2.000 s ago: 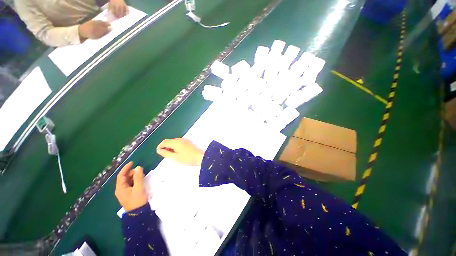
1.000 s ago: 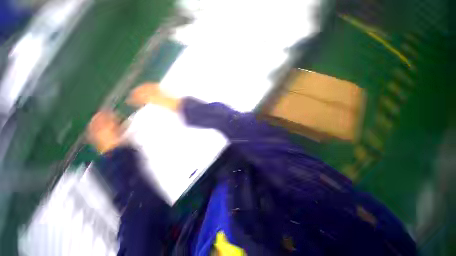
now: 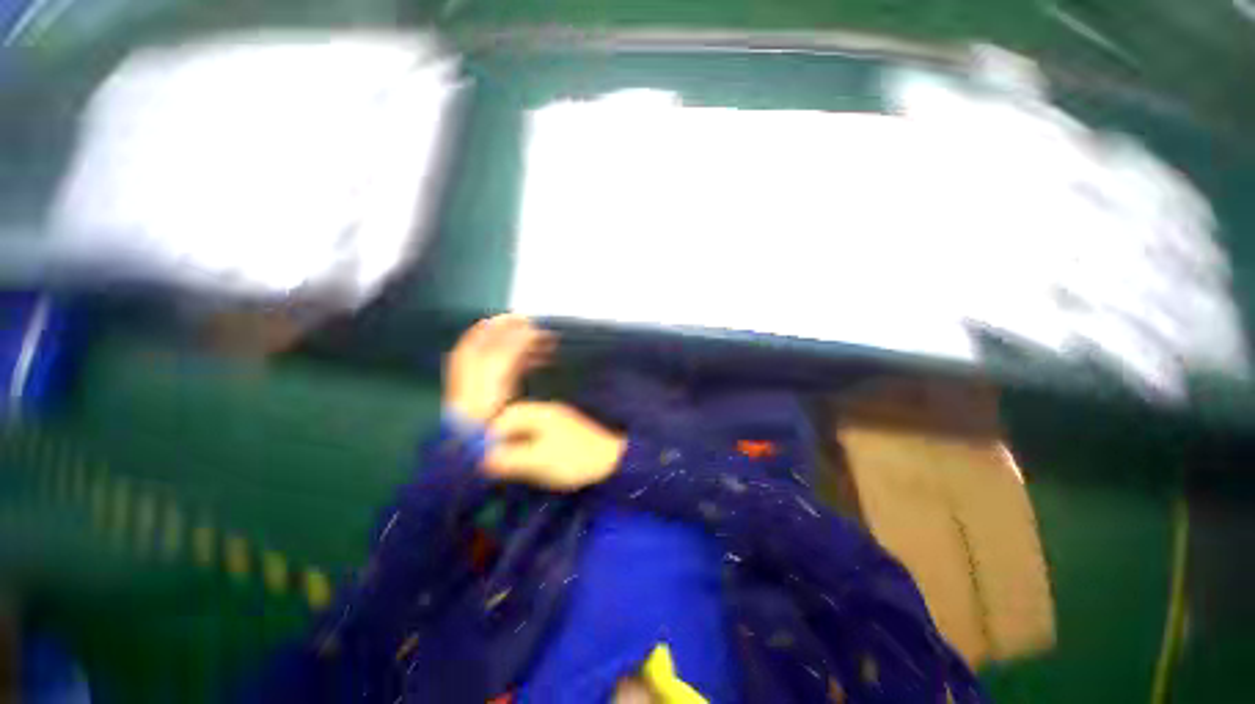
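Note:
The view is blurred. My left hand (image 3: 491, 369) is just in front of the bench's near edge, fingers somewhat apart, with nothing visible in it. A blue band (image 3: 464, 429) shows at its wrist. My right hand (image 3: 558, 447) lies across by that wrist and appears to touch it; its fingertips are unclear. A large overexposed white sheet (image 3: 730, 220) lies on the bench beyond my hands. White parts (image 3: 1115, 234) cluster at its right end, too blurred to separate. Neither hand touches the sheet.
A wide white slab or stack (image 3: 262, 165) lies at the left on the green bench (image 3: 479, 206). A cardboard carton (image 3: 950, 530) stands on the floor at the lower right, below the bench edge. Yellow-black tape (image 3: 179, 536) crosses the floor at left.
The view has swung round, so the bench now runs across the picture. Both hands have moved off the white sheet towards my body and come together at my left wrist.

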